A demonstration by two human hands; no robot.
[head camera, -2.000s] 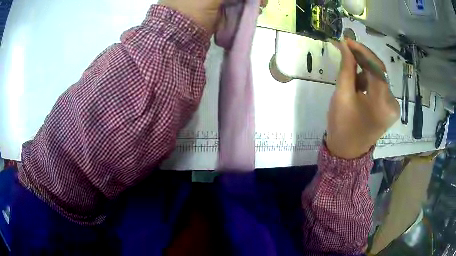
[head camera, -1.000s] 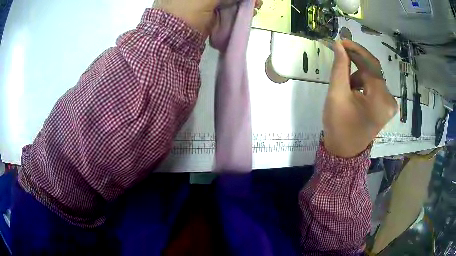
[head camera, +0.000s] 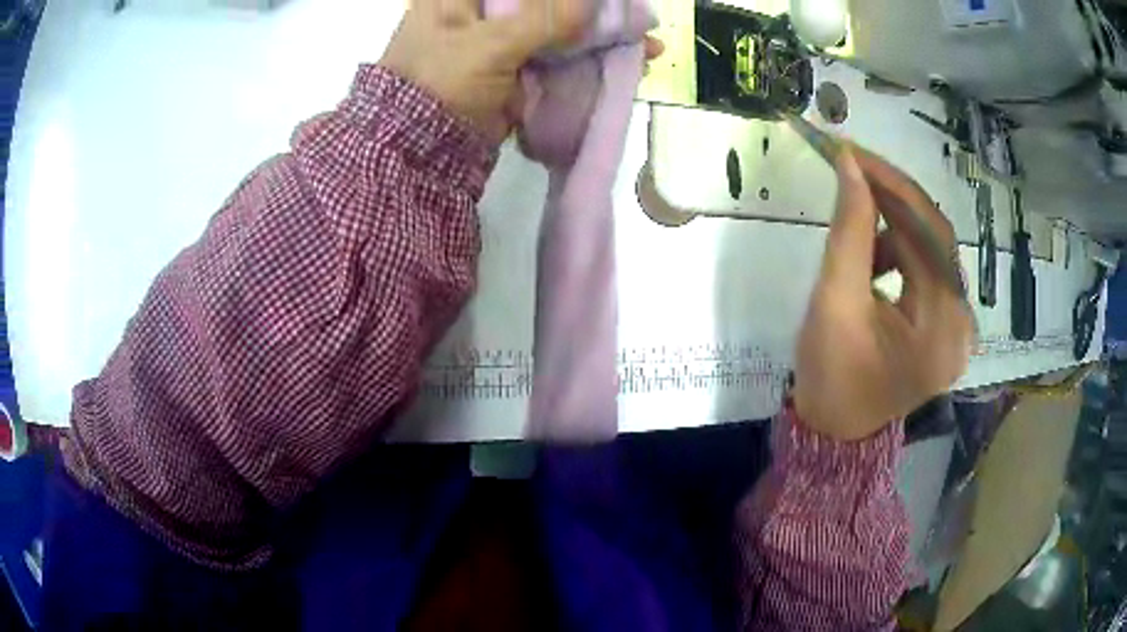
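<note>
My left hand (head camera: 488,56), partly cut by the top edge, holds a pale pink-lilac fabric strip (head camera: 577,284) that hangs over the table's front edge. My right hand (head camera: 884,296) grips slim grey tweezers (head camera: 813,138) between thumb and fingers. The tweezers' tip points up-left to the lower right edge of the dark hook opening (head camera: 766,68), which is lit yellow-green. Whether the tip touches anything is too blurred to tell. The machine bed plate (head camera: 704,161) lies just below the opening.
The machine head (head camera: 915,31) is at upper right. Snips (head camera: 985,247) and a dark-handled screwdriver (head camera: 1022,284) lie right of my right hand. Black scissors handles (head camera: 1085,324) are at the far right. A printed ruler (head camera: 692,373) runs along the table's front.
The whole view has shifted, with table and machine lower in the picture. More of my left hand shows. The tweezers' legs show more clearly beyond my right fingertips. Both hands keep their holds.
</note>
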